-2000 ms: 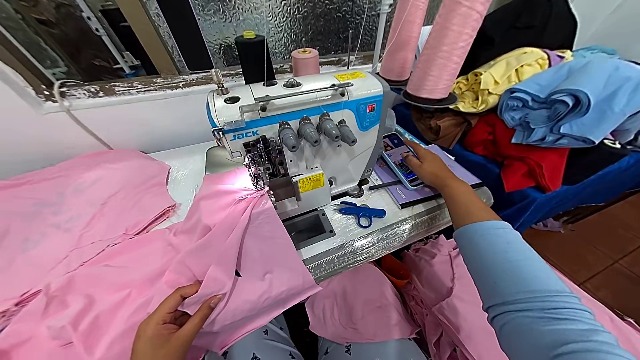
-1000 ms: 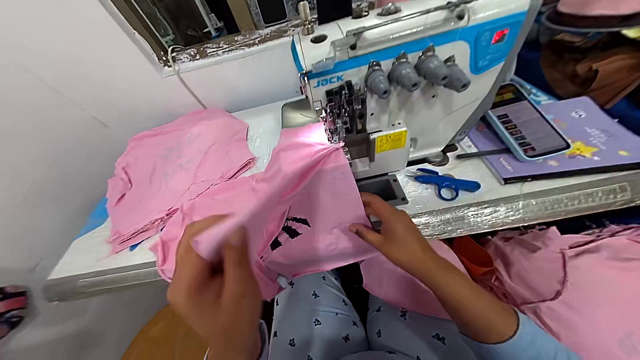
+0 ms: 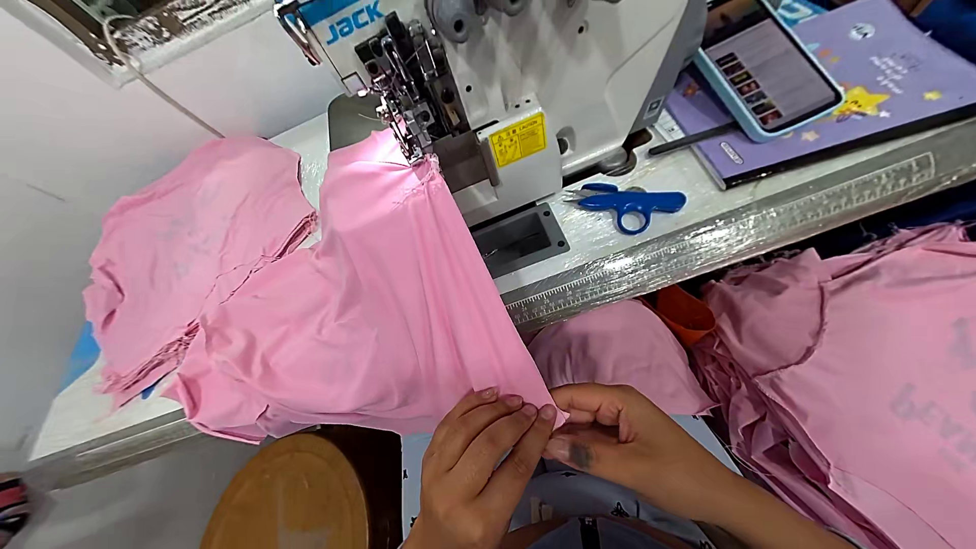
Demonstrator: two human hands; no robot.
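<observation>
A pink knit garment piece runs from under the presser foot of a white and blue Jack overlock sewing machine down to my lap. My left hand pinches its near corner from the left, fingertips on top. From the right, my right hand grips the same corner between thumb and fingers, with a dark smudge on the thumb. The edge between the foot and my hands lies fairly straight. Blue thread snips rest on the table, right of the machine's lower plate.
Stacked pink pieces lie at the left of the table. A phone sits on a purple notebook, beside a dark pen. A measuring tape runs along the table edge. More pink garments hang at right; a round wooden stool stands below.
My right hand has left the phone and now holds the cloth beside my left hand. The dark print seen on the cloth one second ago is out of sight. The view has moved closer to the table.
</observation>
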